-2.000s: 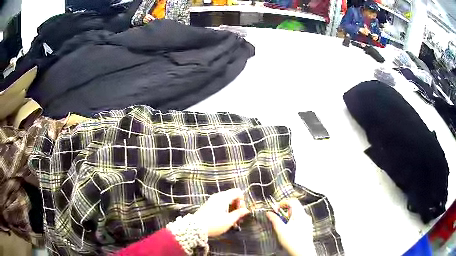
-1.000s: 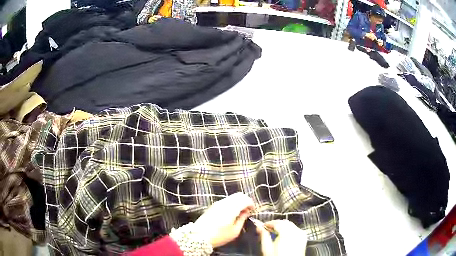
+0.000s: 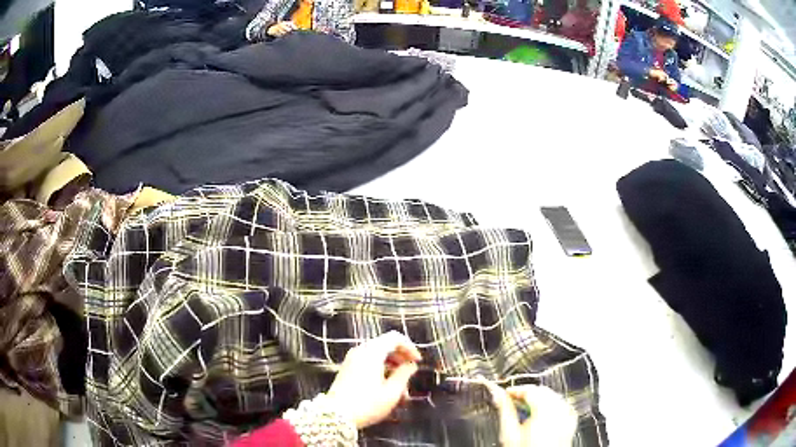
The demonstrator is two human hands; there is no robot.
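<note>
The black plaid garment (image 3: pixel 349 271) with white and yellowish lines lies spread and rumpled on the white table (image 3: pixel 524 131). My left hand (image 3: pixel 371 384), with a beaded cuff and red sleeve, pinches the garment's cloth between thumb and fingers near the front. My right hand (image 3: pixel 537 415) is just to the right over the same garment, blurred and partly cut off by the lower edge. A small bluish thing, perhaps thread snips (image 3: pixel 522 407), shows within its curled fingers; most of it is hidden.
A large black garment pile (image 3: pixel 262 113) lies beyond. Brown plaid garments (image 3: pixel 30 253) are heaped at left. A mobile phone (image 3: pixel 566 230) and a folded black garment (image 3: pixel 707 271) lie at right. A person (image 3: pixel 650 61) sits far right; another person's hand (image 3: pixel 281 29) shows at the top.
My left hand has moved slightly left and stays on the cloth. My right hand has moved right, so the gap between the hands is wider. The view has shifted a little.
</note>
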